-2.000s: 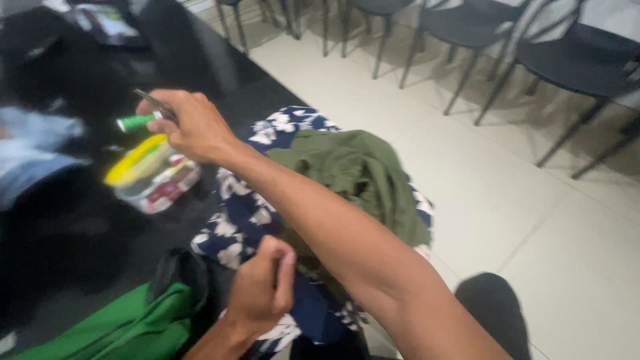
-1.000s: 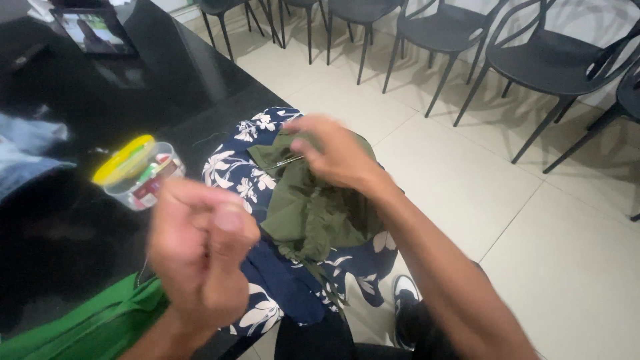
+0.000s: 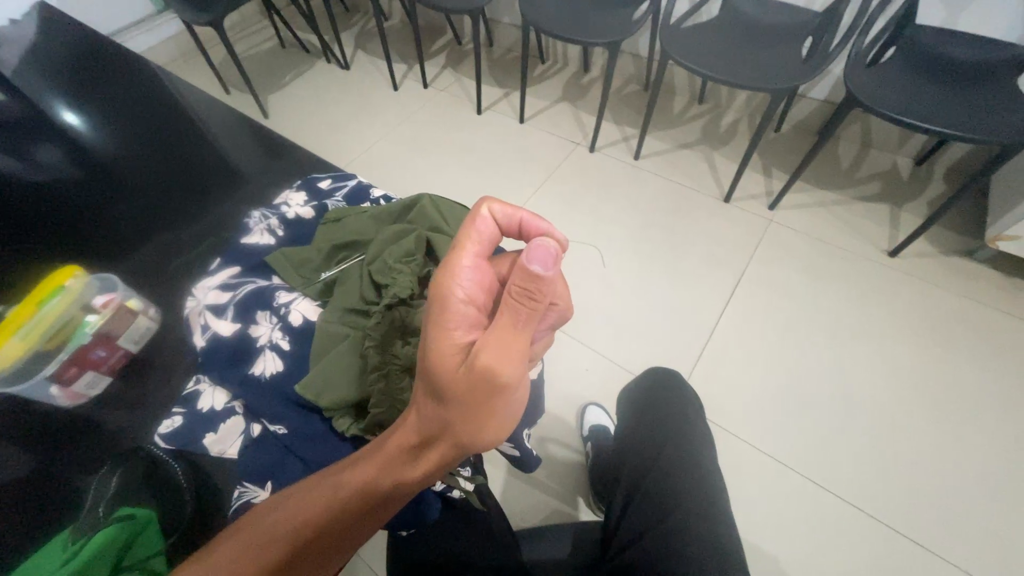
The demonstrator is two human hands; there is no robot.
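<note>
My left hand point(image 3: 496, 320) is raised in front of the cloth, its thumb and index fingertips pinched together. A fine thread point(image 3: 594, 250) trails off to the right of the fingertips. Behind the hand, a gathered olive-green cloth point(image 3: 376, 296) lies on a navy fabric with white flowers point(image 3: 268, 332). On the olive cloth rests a slim metal tool point(image 3: 342, 268), whose kind I cannot tell. My right hand is out of view.
A clear plastic tub point(image 3: 96, 344) with a yellow lid and small items stands on the black table point(image 3: 160, 184). Bright green cloth point(image 3: 104, 548) is at lower left. Black chairs point(image 3: 736, 48) line the far side; my black-clad leg point(image 3: 664, 472) is below.
My right hand, over the olive cloth a second ago, is out of view. The metal tool now lies uncovered on that cloth. My left hand is over the cloth's right part, farther right in view.
</note>
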